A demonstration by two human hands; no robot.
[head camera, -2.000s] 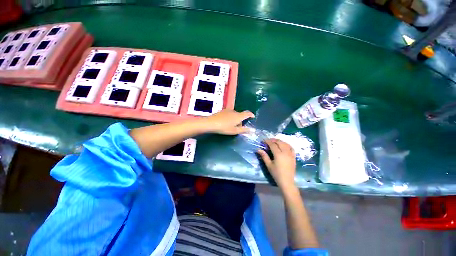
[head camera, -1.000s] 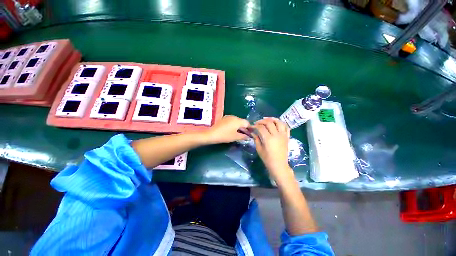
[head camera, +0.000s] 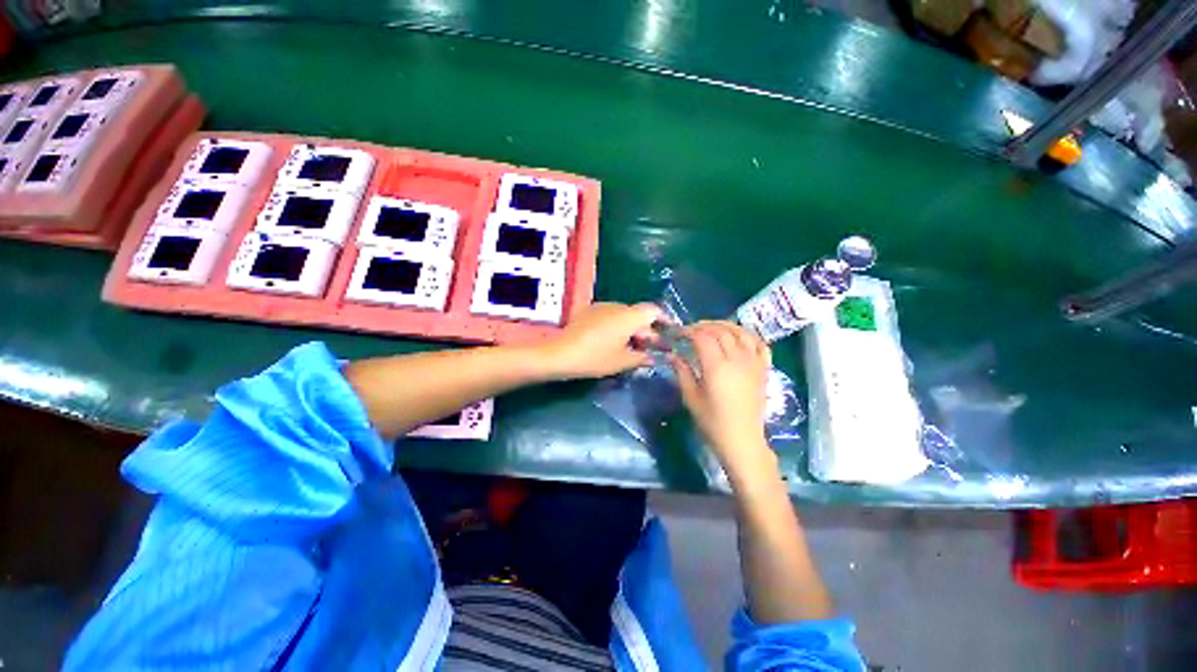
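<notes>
My left hand (head camera: 597, 341) and my right hand (head camera: 730, 381) meet at the fingertips above the bench. A small, thin, greyish piece (head camera: 672, 340), perhaps film, shows between their fingertips; the fingers partly hide it. Clear film (head camera: 633, 402) lies on the bench under the hands, beside a crumpled whitish heap (head camera: 782, 402) partly behind my right hand. A white device (head camera: 469, 421) lies in front of the foam tray, mostly covered by my left forearm.
A pink-red foam tray (head camera: 589, 243) holds rows of white cameras, with one empty recess at the back. Stacked filled trays (head camera: 99, 197) stand at far left. A bottle (head camera: 780, 305) leans by a white pack (head camera: 862, 407). Clear film (head camera: 978, 410) lies right. A red crate (head camera: 1103, 545) is below.
My right hand has moved up from the crumpled heap to meet my left hand. Over the last second the hands stay together and barely move. The view has shifted slightly.
</notes>
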